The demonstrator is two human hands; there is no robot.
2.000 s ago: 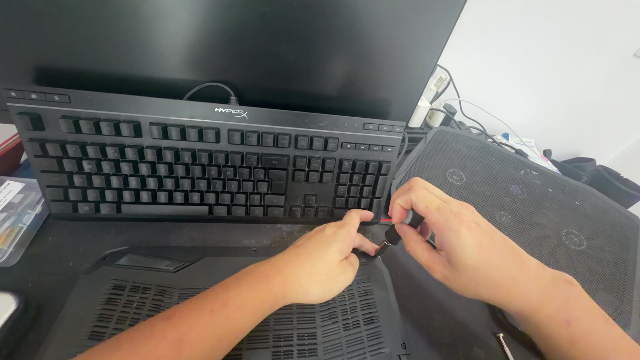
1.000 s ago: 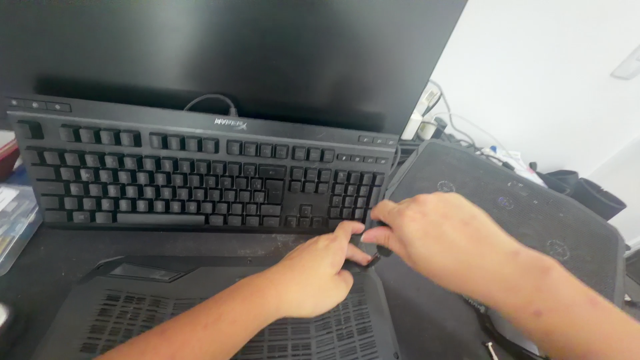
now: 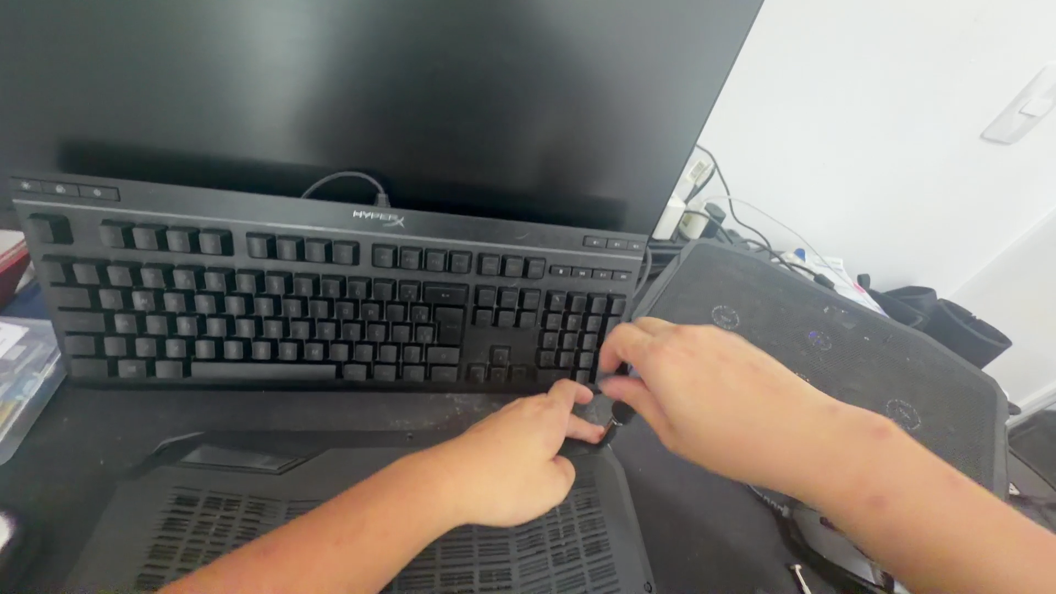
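Note:
A black vented panel (image 3: 528, 536), which looks like a laptop's underside, lies at the bottom of the view. My left hand (image 3: 524, 454) rests over its upper right corner, fingertips beside the tip of a small dark tool. My right hand (image 3: 685, 388) pinches this tool, which looks like a screwdriver (image 3: 620, 412); its metal shaft slants down to the panel's corner. The fingers hide most of the handle. Just behind both hands stands a black HyperX keyboard (image 3: 330, 313).
A large dark monitor (image 3: 371, 99) rises behind the keyboard. A mesh cooling pad (image 3: 792, 355) lies at right, with cables (image 3: 759, 243) behind it. At far left is a clear plastic box (image 3: 29, 388). A black strap or cable (image 3: 808, 544) lies at lower right.
My right hand's fingers have shifted around the tool's handle, which showed more two seconds ago. My left hand stays at the panel's corner.

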